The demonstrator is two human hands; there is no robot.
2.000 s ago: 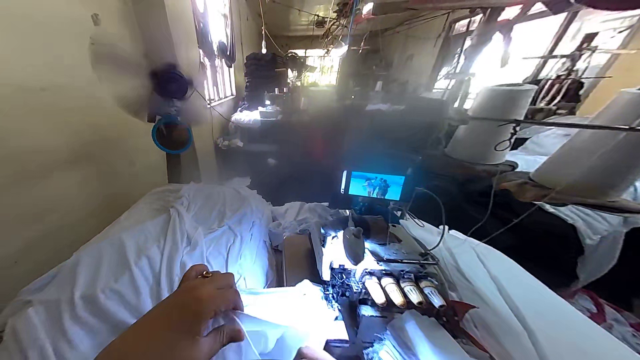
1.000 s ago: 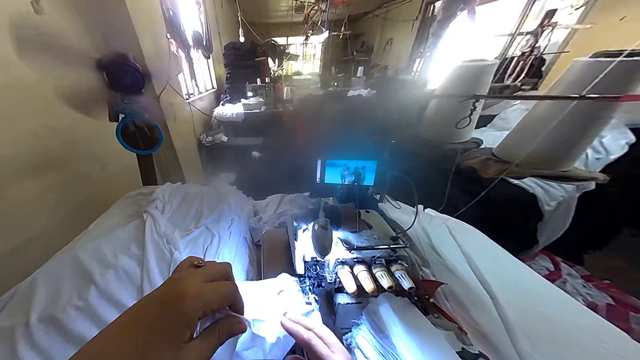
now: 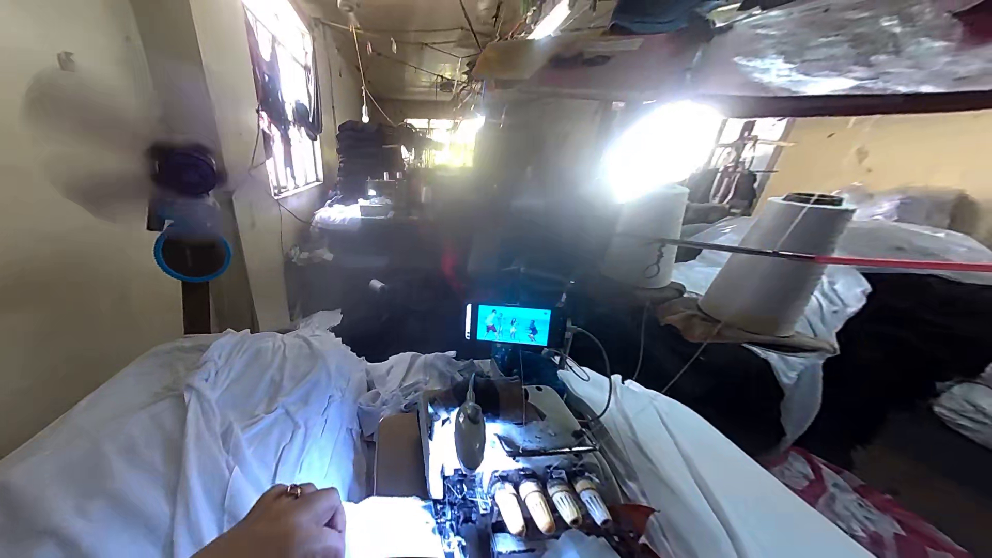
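My left hand, with a ring on one finger, is closed at the bottom left on the edge of a white fabric piece. That piece lies brightly lit against the needle area of an overlock sewing machine. Several tension dials stand in a row on the machine's front, and a small lamp hangs over its left part. My right hand is out of the frame. More white cloth shows at the bottom edge, right of the needle area.
Heaped white fabric covers the left side; white cloth drapes on the right. A phone showing a video stands behind the machine, its cable at the right. Large thread cones stand at the right. A fan is by the left wall.
My right hand, seen on the white fabric one second ago, is out of view. My left hand shows lower in the frame. The view has shifted.
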